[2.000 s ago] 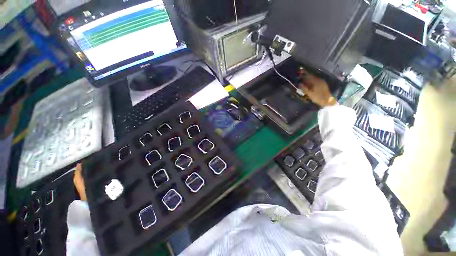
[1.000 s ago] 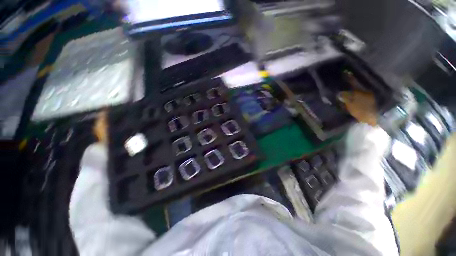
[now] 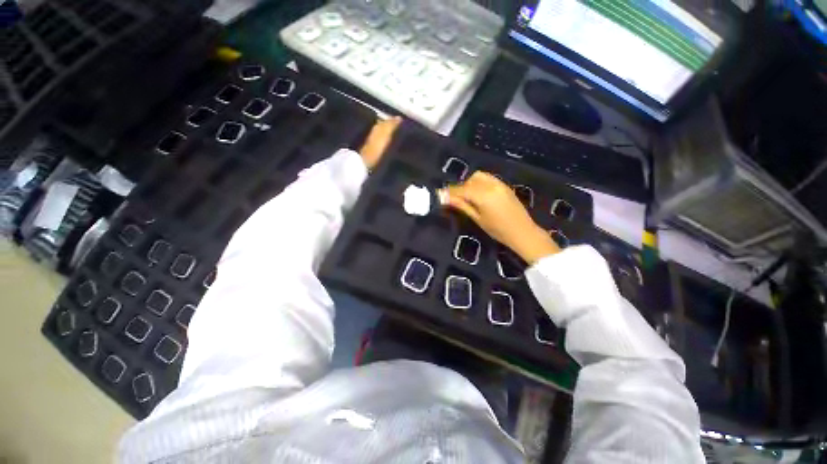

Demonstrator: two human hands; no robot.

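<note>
The black foam tray (image 3: 367, 272) lies in front of me, with dark-faced, pale-rimmed smartwatch units (image 3: 459, 292) in many pockets. A white lump (image 3: 416, 200) sits in a left pocket. My right hand (image 3: 488, 207) is over the tray, just right of the lump. Its fingertips pinch a small pale-edged piece, seen edge-on, which looks like a smartwatch unit; the fingers hide most of it. My left hand (image 3: 379, 143) grips the tray's back left edge, its fingers partly hidden.
More foam trays with units (image 3: 163, 304) lie at left. A white plastic tray (image 3: 399, 54) is behind. The keyboard (image 3: 562, 156), monitor (image 3: 626, 45) and grey instrument (image 3: 725, 172) stand at back right. The open test box (image 3: 725, 353) is at right, with a white wire (image 3: 724, 326) inside.
My right hand has moved left from the test box to the foam tray, with a small piece in its fingertips. The view has swung left. My left hand stays at the tray's edge.
</note>
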